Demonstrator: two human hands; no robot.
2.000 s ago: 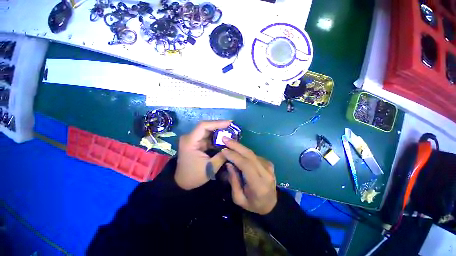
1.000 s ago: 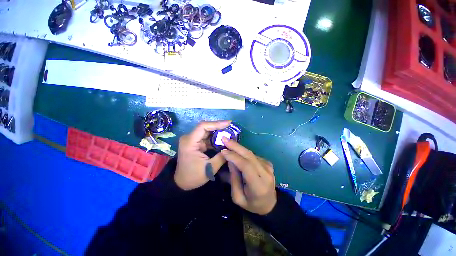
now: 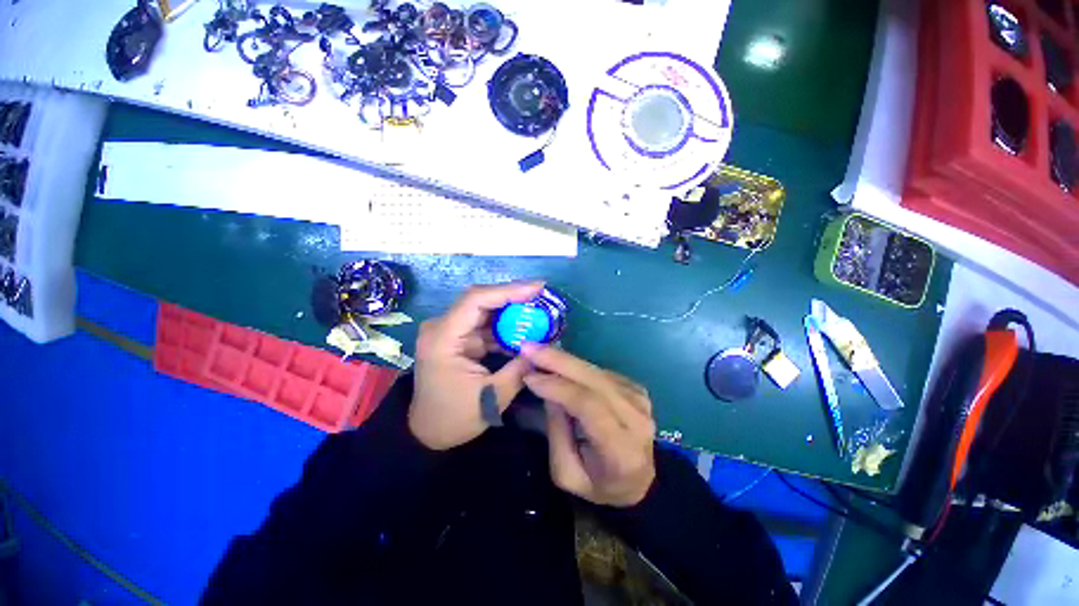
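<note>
A small round device with a shiny dark rim and a bright blue face is held just above the mat's near edge. My left hand grips it from the left, thumb and index finger around its rim; a dark band shows on that hand. My right hand has its fingertips at the lower edge of the device. Whether the right fingers hold any small part cannot be seen. An open round housing with wires lies on the mat at left beside crumpled pale tape.
A white shelf bears tangled wired parts and a white reel. At right lie a dark disc, blue tweezers, a green box and an orange-and-black tool. Red trays stand lower left and upper right.
The device's face looked white and purple with a fingertip over it; it now looks bright blue. My right fingertips have shifted down to its lower edge. The left hand has barely moved.
</note>
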